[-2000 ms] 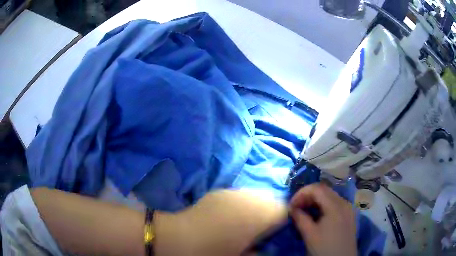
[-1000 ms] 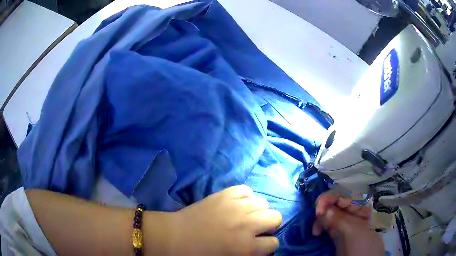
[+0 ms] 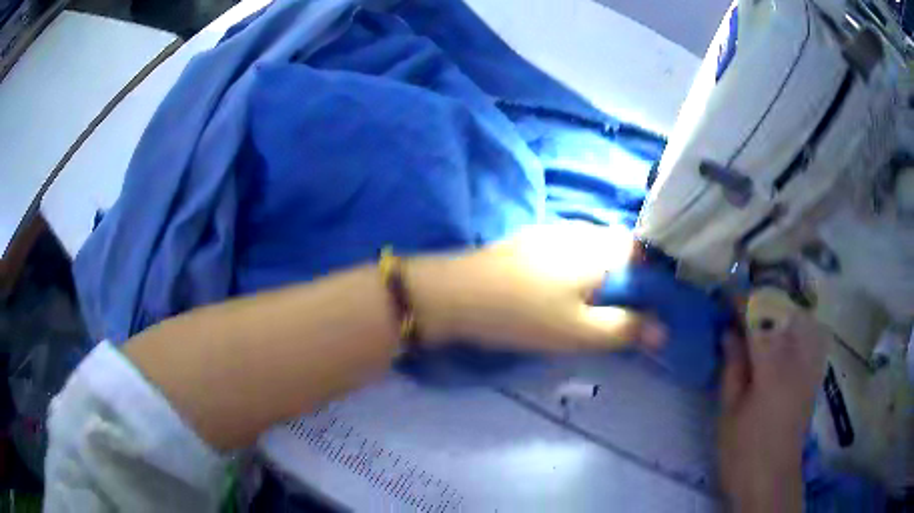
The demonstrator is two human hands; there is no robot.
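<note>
A large blue cloth (image 3: 351, 165) lies bunched over the white table, and its right end runs under the head of the white sewing machine (image 3: 747, 130). My left hand (image 3: 561, 291), blurred and brightly lit, reaches across the near part of the cloth, thumb and fingers on a dark blue fold beside the needle area. My right hand (image 3: 772, 371) is at the right edge of that fold, with its fingers against it. Both hands are blurred. The needle and presser foot are hidden by my left hand and the cloth.
A printed ruler (image 3: 371, 466) runs along the near side of the table. A small pale object (image 3: 578, 391) lies near a seam in the table. A dark narrow tool (image 3: 837, 406) lies at right. A neighbouring white table (image 3: 85, 95) stands at upper left.
My left hand has moved right and up to the machine head. The near cloth has shifted away, uncovering the table front and ruler. My right hand has moved slightly right and up. The view has shifted.
</note>
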